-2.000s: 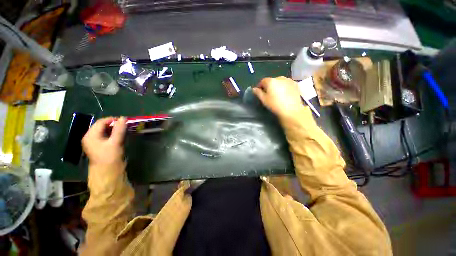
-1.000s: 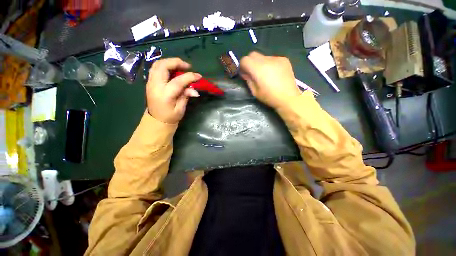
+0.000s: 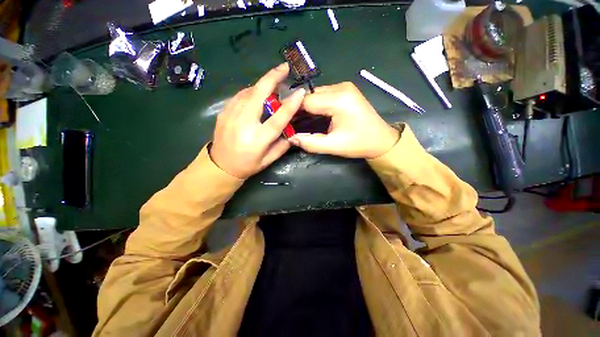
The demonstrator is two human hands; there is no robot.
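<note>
My left hand (image 3: pixel 253 131) holds a red phone housing (image 3: pixel 288 129) on edge over the middle of the dark green mat (image 3: pixel 164 151). Most of the housing is hidden by my fingers. My right hand (image 3: pixel 349 122) is at its right side, thumb and fingers closed around its edge. What else the right fingers hold is hidden. A small brown-black block (image 3: pixel 300 60) with a white strip lies just beyond my fingertips.
A white pen-like stick (image 3: pixel 393 91) lies right of my hands. Further right are a white bottle (image 3: pixel 434 20), a solder reel (image 3: pixel 488 33), a beige station (image 3: pixel 539 59) and a dark cylindrical tool (image 3: pixel 501 141). A black phone (image 3: pixel 77 168) lies left; shiny bags (image 3: pixel 136 56) lie upper left.
My left hand has brought the red housing from the left to the middle. My right hand has come down from the far side of the mat to meet it. The view has shifted.
</note>
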